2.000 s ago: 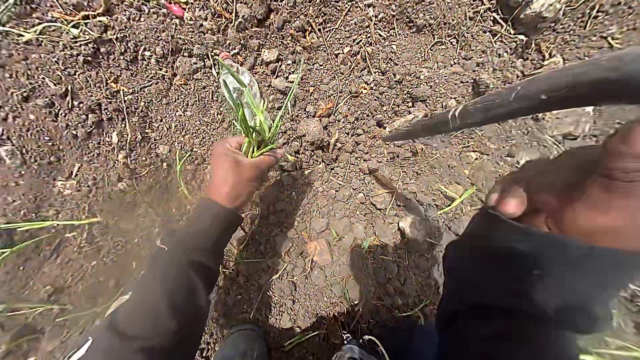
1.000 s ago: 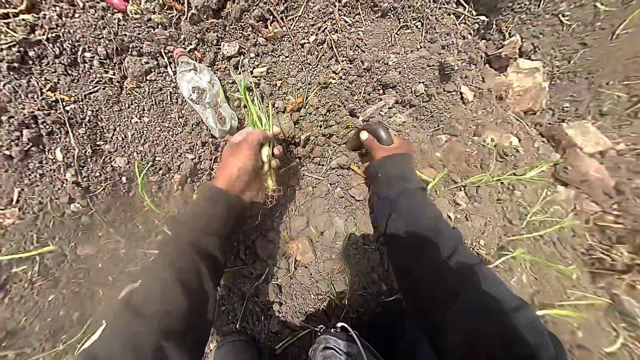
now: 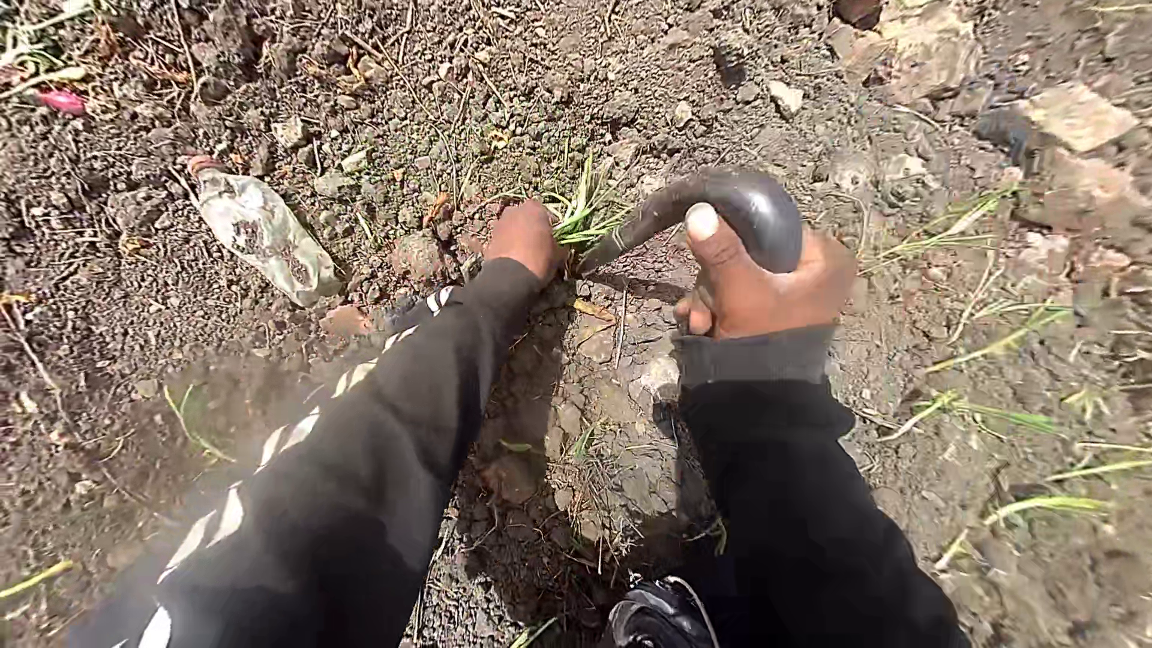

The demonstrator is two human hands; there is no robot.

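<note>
My left hand (image 3: 525,239) is closed around a small bunch of green seedlings (image 3: 587,214) low over the soil; their leaves stick out to the right of my fingers. My right hand (image 3: 772,277) grips a dark, curved, smooth implement (image 3: 670,200), perhaps a horn, around its thick rounded end. Its narrower end points down and left to the soil right beside the seedlings; the tip itself is hidden by leaves or soil.
A crushed clear plastic bottle (image 3: 265,236) lies left of my left hand. Thin green plants (image 3: 954,236) lie or stand in the soil at the right. Pale rocks (image 3: 1078,117) sit at the upper right. A shoe (image 3: 661,616) shows at the bottom edge.
Two seconds ago the implement was at the right, its long shaft in view; now its narrower end is beside the seedlings. My left hand has moved right, away from the bottle, with the bunch in it.
</note>
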